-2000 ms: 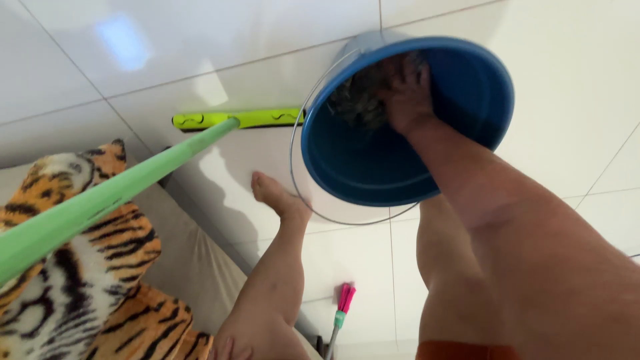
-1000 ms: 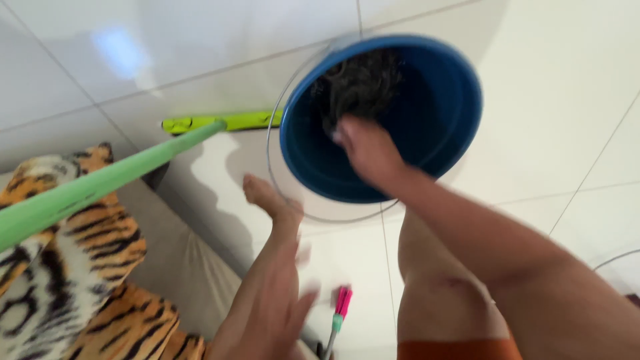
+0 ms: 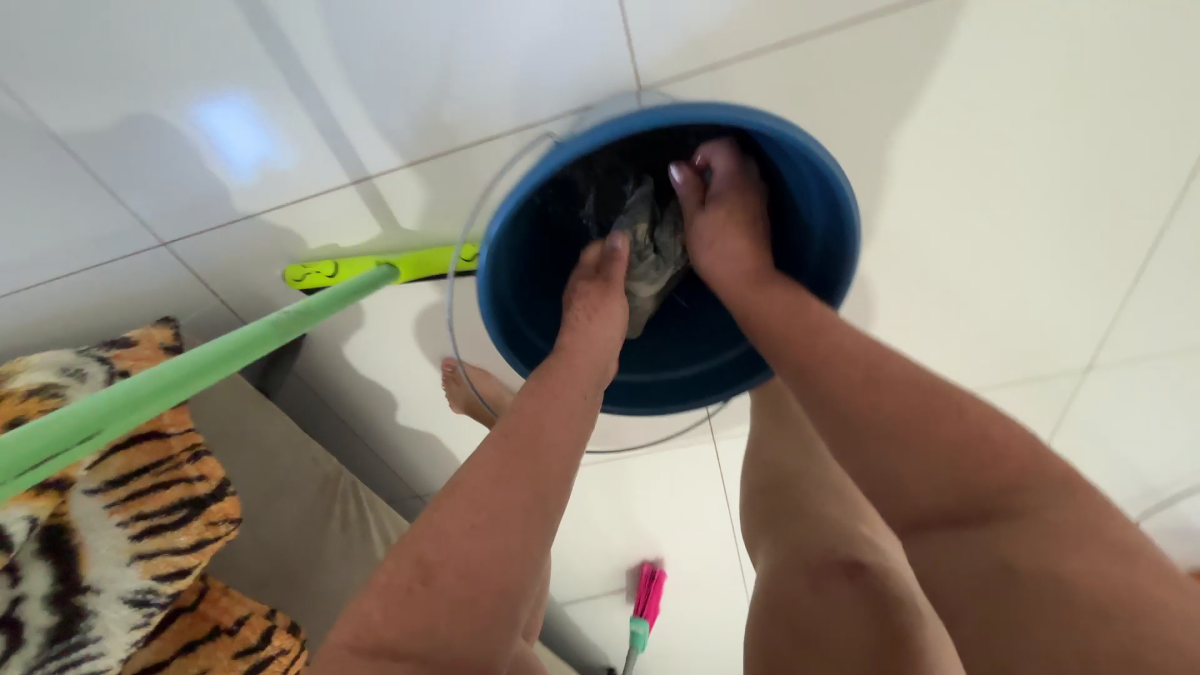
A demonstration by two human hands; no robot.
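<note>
A blue plastic bucket (image 3: pixel 806 178) with a thin wire handle stands on the tiled floor, and both of my hands are inside it. Between them is a wet, crumpled grey cloth (image 3: pixel 652 253). My left hand (image 3: pixel 597 295) grips the cloth's left side, thumb uppermost. At its upper right, my right hand (image 3: pixel 727 211) is closed on the cloth, its fingers curled and partly in the bucket's shadow. What lies deeper in the bucket is dark and hard to make out.
A lime-green squeegee head (image 3: pixel 431 262) with a pale green pole rests left of the bucket. Tiger-print fabric (image 3: pixel 169 487) lies on a beige couch (image 3: pixel 291 487) at lower left. A pink-headed brush or duster (image 3: pixel 649 591) is on the floor below the bucket. My feet and legs are close by.
My left hand has come up from beside my leg into the bucket and taken hold of the cloth. My right hand was in the bucket in both earlier frames.
</note>
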